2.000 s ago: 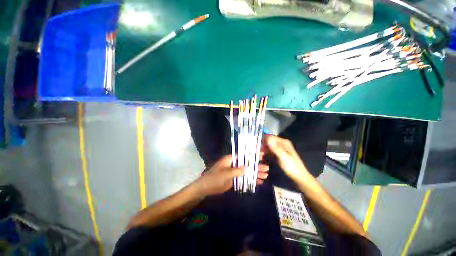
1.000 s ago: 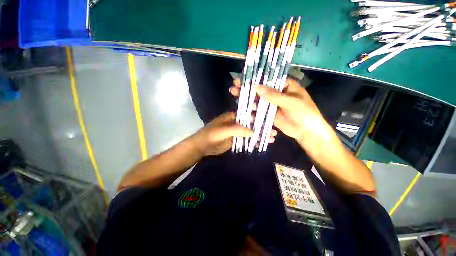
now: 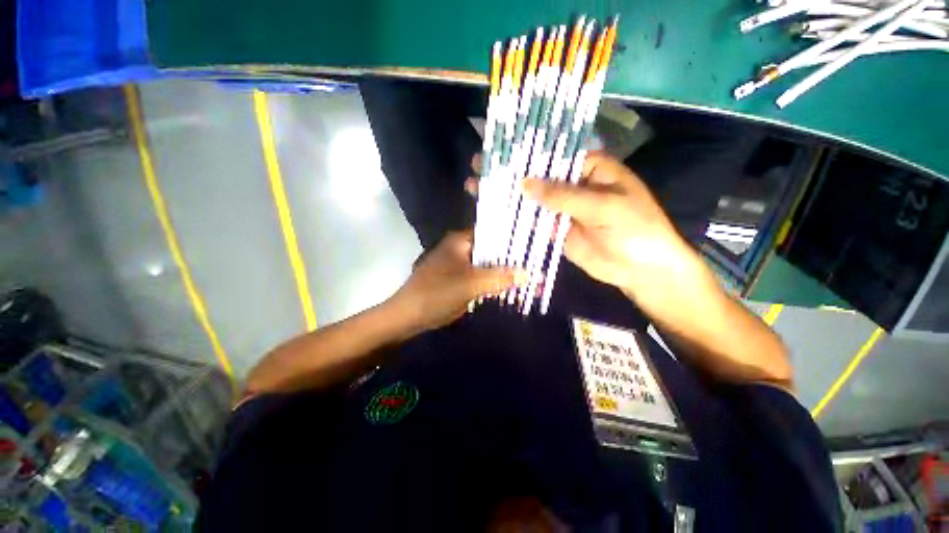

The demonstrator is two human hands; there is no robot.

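A fanned bundle of white wire leads (image 3: 531, 172) is held upright over my lap, with orange sections and tiny light tips at the top and dark grey sections below them. My left hand (image 3: 450, 281) grips the lower part of the bundle, thumb across the front. My right hand (image 3: 609, 213) holds the middle from the right side, thumb across the front. The fingers behind the leads are mostly hidden. A pile of loose white leads (image 3: 853, 36) lies on the green bench at the upper right, cut off by the picture's edge.
The green bench (image 3: 312, 36) crosses the top, its front edge just beyond my hands. A blue bin (image 3: 83, 47) is at the upper left. A dark crate (image 3: 869, 224) stands below the bench at right. A badge (image 3: 630, 385) hangs on my chest. Racks with blue bins (image 3: 125, 489) are at lower left.
My right hand has come onto the bundle, which both hands now hold higher in the view. The leads have spread into a flatter, more even fan. The view has shifted, leaving less bench in sight.
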